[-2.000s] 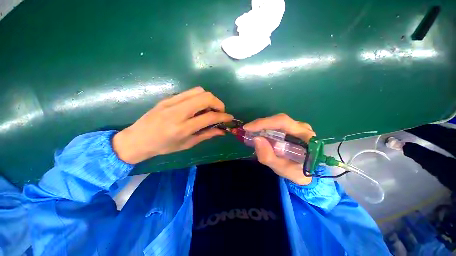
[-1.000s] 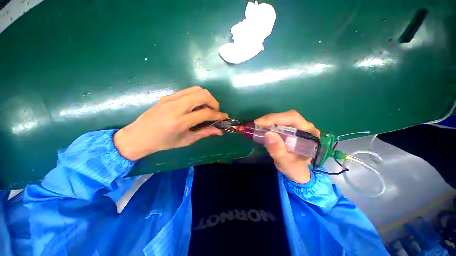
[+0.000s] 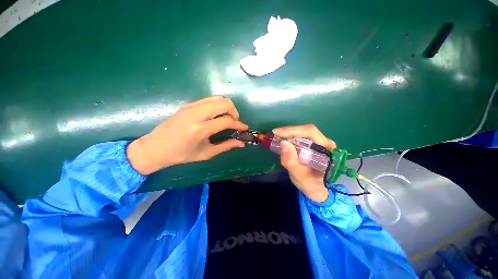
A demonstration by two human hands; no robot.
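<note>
My left hand [image 3: 191, 133] pinches a small dark and silvery workpiece [image 3: 248, 137] between thumb and fingers, just above the green surface near its front edge. My right hand [image 3: 306, 158] holds a clear, pinkish glue syringe [image 3: 312, 156] like a pen. Its dark red front end [image 3: 266, 140] points left, and the tip is at the workpiece's right side; whether it touches cannot be told. A green adapter head [image 3: 339, 165] sits at the rear of the barrel. A pale air hose [image 3: 382, 205] and a thin black cord [image 3: 349, 193] run from it.
A crumpled white tissue [image 3: 273, 48] lies on the green work surface [image 3: 136, 60] beyond my hands. A short black strip [image 3: 438, 40] lies at the far right. The surface's front edge runs close to my body. Dark and blue clothing shows at the right edge.
The syringe drew back right, then returned left towards the workpiece. More of the workpiece shows between my left fingers than two seconds ago. The tissue and strip sit slightly differently as the view shifted.
</note>
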